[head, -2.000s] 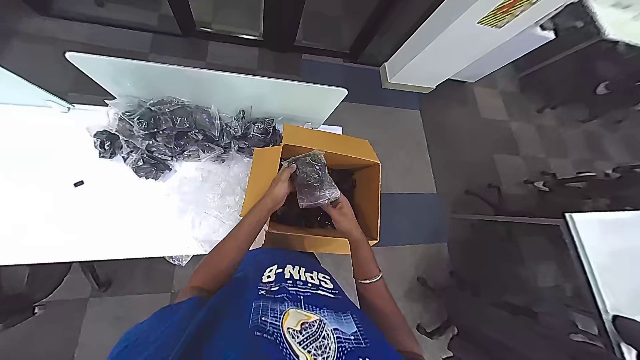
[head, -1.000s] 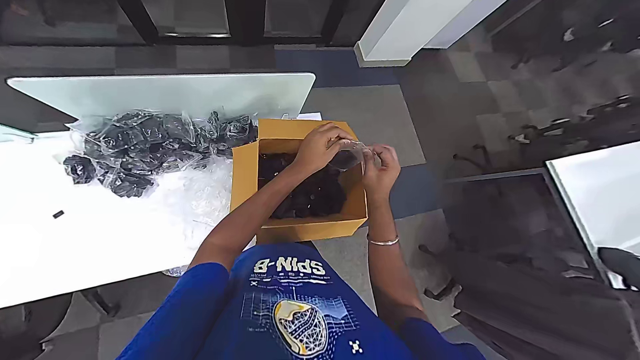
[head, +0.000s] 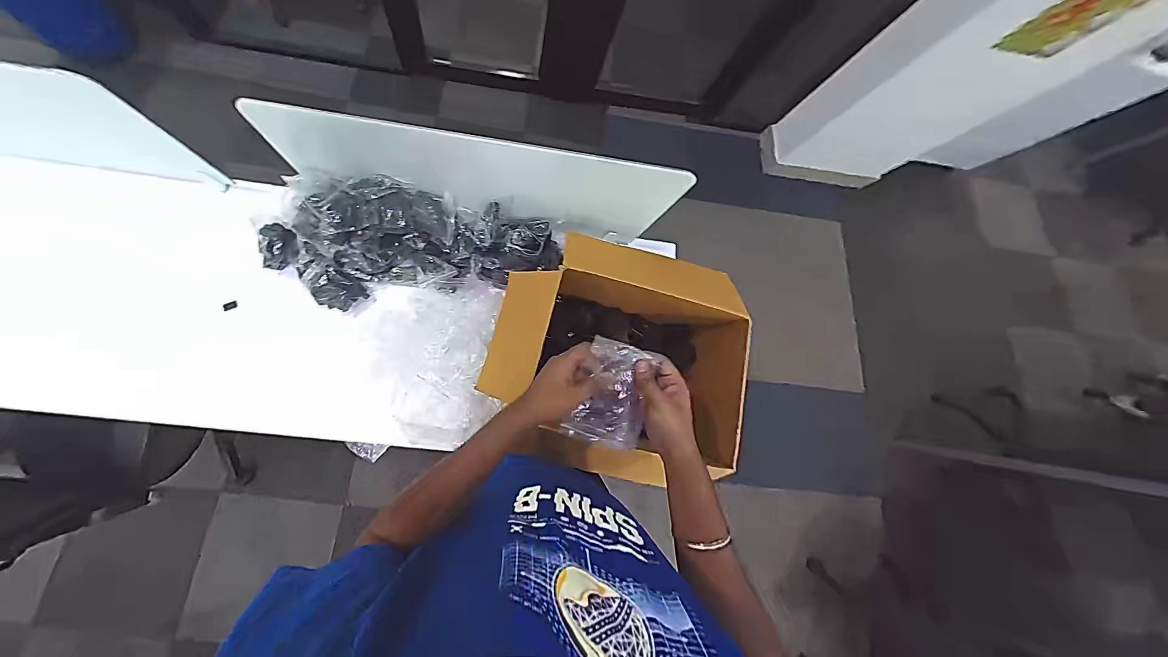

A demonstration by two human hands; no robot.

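A clear plastic bag [head: 610,401] is held between my two hands, over the open cardboard box [head: 516,336]. My left hand [head: 564,379] grips its upper left edge, and my right hand [head: 664,401] pinches its right side. The bag looks see-through, with no dark item plainly visible in it. Dark items [head: 671,343] lie down inside the box, partly hidden by my hands and the bag. Left of the box, a heap of black items in clear bags [head: 392,228] rests on the white table [head: 137,319].
Crumpled clear plastic bags [head: 438,365] are spread beside the box. A small black piece [head: 230,306] lies farther left on the table. A pale divider panel [head: 474,160] stands along the far edge. A chair [head: 73,456] is at the near left.
Two seconds ago my hands held a bag with a dark item in it; the bag between them now looks clear. Since one second ago, both hands have lowered toward the box's near side.
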